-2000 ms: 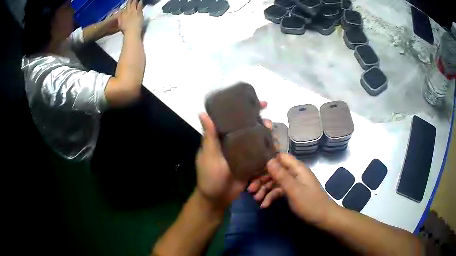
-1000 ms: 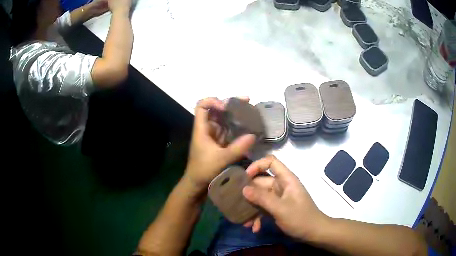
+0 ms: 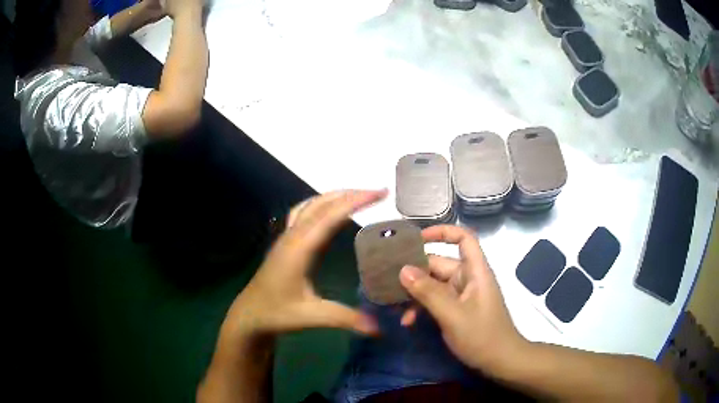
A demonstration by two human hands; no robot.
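Note:
My right hand (image 3: pixel 465 303) holds one brown slotted piece (image 3: pixel 390 264) by its right edge, thumb on its face, slot at the top. My left hand (image 3: pixel 303 271) is open and empty, thumb and fingers spread just left of that piece. Beyond the hands stand three stacks of the same pieces side by side, brown face up: a left stack (image 3: pixel 424 186), a middle stack (image 3: pixel 481 167) and a right stack (image 3: pixel 538 160). The left stack looks lower than the other two.
Three flat black pads (image 3: pixel 569 294) lie right of my right hand. A smartphone (image 3: pixel 667 228) lies at the right table edge. Dark-faced pieces (image 3: pixel 596 90) form a line at the far side. A clear bottle (image 3: pixel 700 106) stands far right. Another person (image 3: pixel 87 134) sits at the left.
The dark piece in my left hand is gone from it, and that hand has opened. The left stack has one more piece visible on top. My right hand has raised its brown piece.

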